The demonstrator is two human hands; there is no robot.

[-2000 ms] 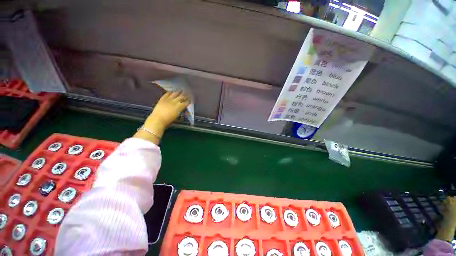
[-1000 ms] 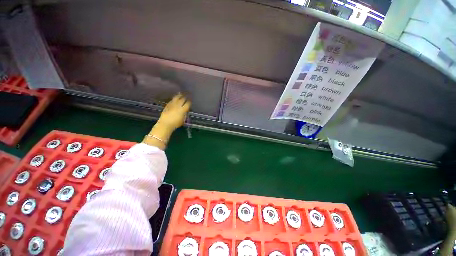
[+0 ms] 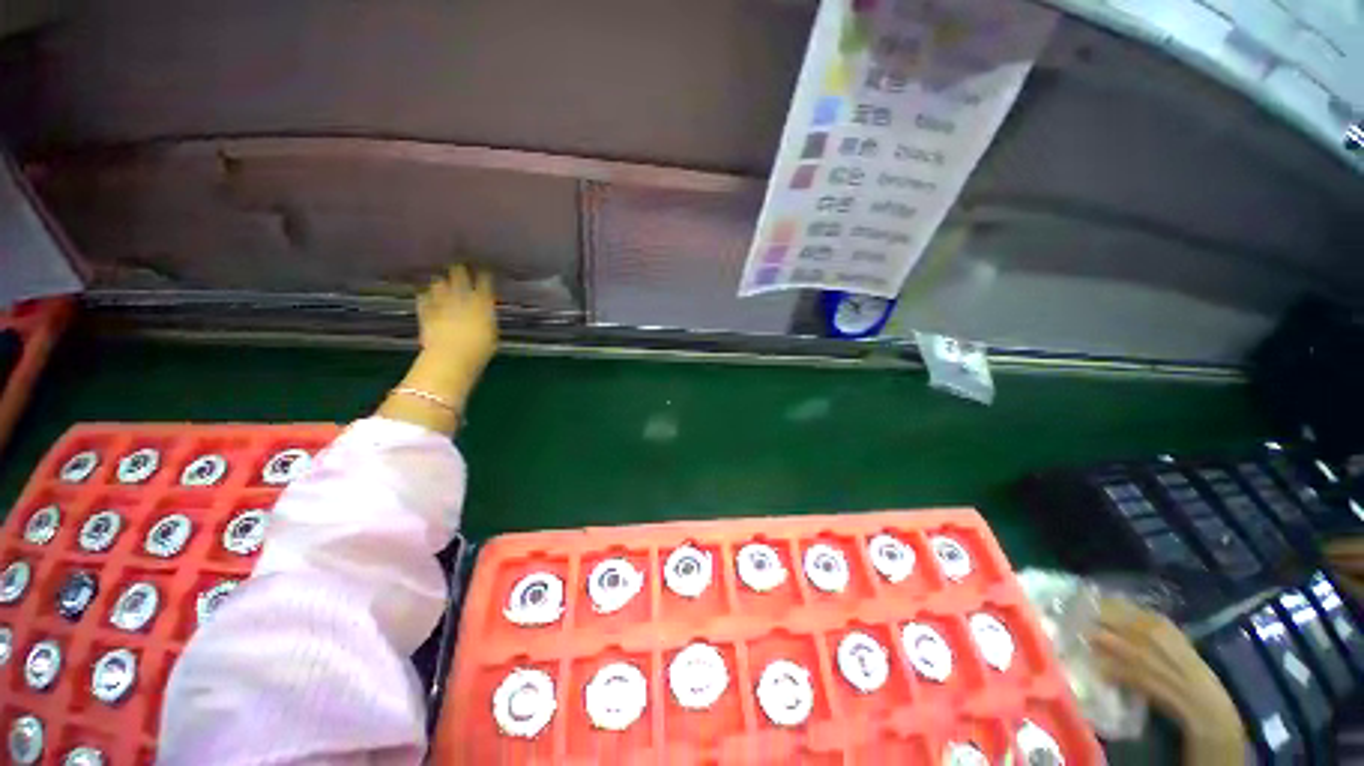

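Note:
My left hand [image 3: 456, 317], in a pale pink sleeve, reaches to the foot of the grey partition [image 3: 359, 225]. Its fingertips are at the ledge; a pale sliver shows beside them, and whether they grip anything is unclear. A coral-red tray [image 3: 591, 546] in front holds silver-ringed discs [image 3: 697, 675], one per pocket. A second red tray [image 3: 111, 439] at left also holds discs, one of them darker [image 3: 78, 594], and is partly covered by my sleeve. A bare hand [image 3: 1149, 659] at lower right touches a clear plastic bag [image 3: 1080, 636]; whose hand it is cannot be told.
A colour chart [image 3: 883, 150] hangs on the partition, with a blue-white ring [image 3: 857, 313] and small clear bag [image 3: 956, 367] below. Black trays with rectangular devices [image 3: 1182, 524] lie at right, near part of another hand [image 3: 1346, 563]. A dark edge shows between the red trays.
The view has shifted. The pale sheet seen raised at my left hand is now mostly out of sight, and the hand is low at the ledge. A hand now appears at the plastic bag.

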